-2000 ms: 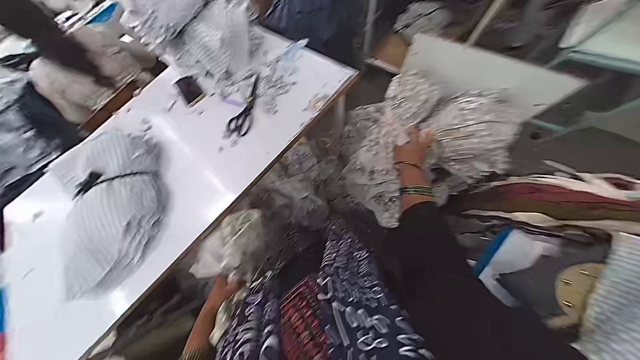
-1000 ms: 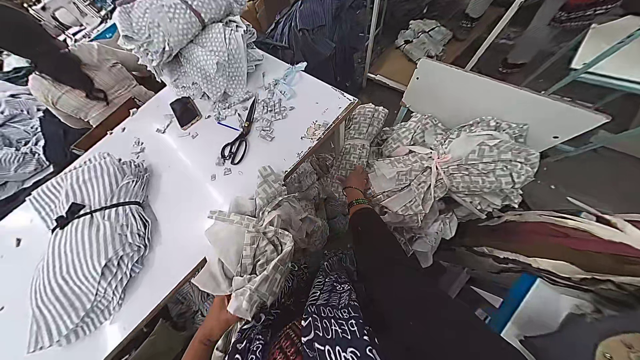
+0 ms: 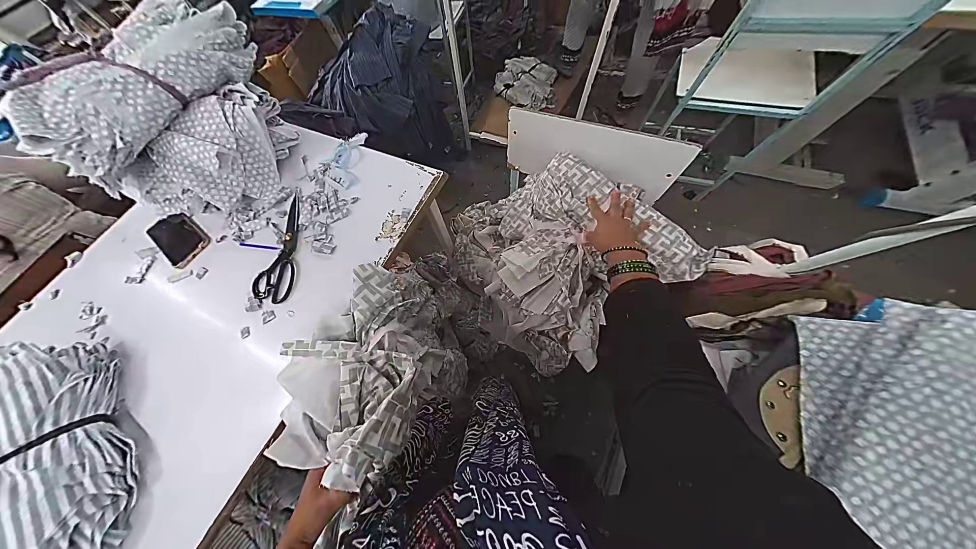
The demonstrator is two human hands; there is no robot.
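My left hand (image 3: 316, 499), at the bottom centre-left, grips the lower end of a grey-and-white patterned fabric bundle (image 3: 381, 374); its fingers are partly hidden under the cloth. That bundle hangs between my lap and the white table's edge. My right hand (image 3: 616, 225) lies with fingers spread on a second bundle of the same patterned fabric (image 3: 553, 259), which rests against a white board. Bangles circle the right wrist. Black-handled scissors (image 3: 280, 263) lie on the white table (image 3: 206, 328), with fabric scraps around them and a dark phone-like object (image 3: 178, 239) to their left.
Dotted fabric bundles (image 3: 183, 114) are piled at the table's far end, and a striped tied bundle (image 3: 61, 435) lies at its near left. The white board (image 3: 595, 141) stands ahead. Dotted cloth (image 3: 892, 412) and dark red cloth (image 3: 770, 293) are at the right. A person's legs show beyond.
My right hand has moved from the near left side of the second bundle onto its upper right, its fingers now spread. That bundle has shifted and turned. My left hand still holds the first bundle.
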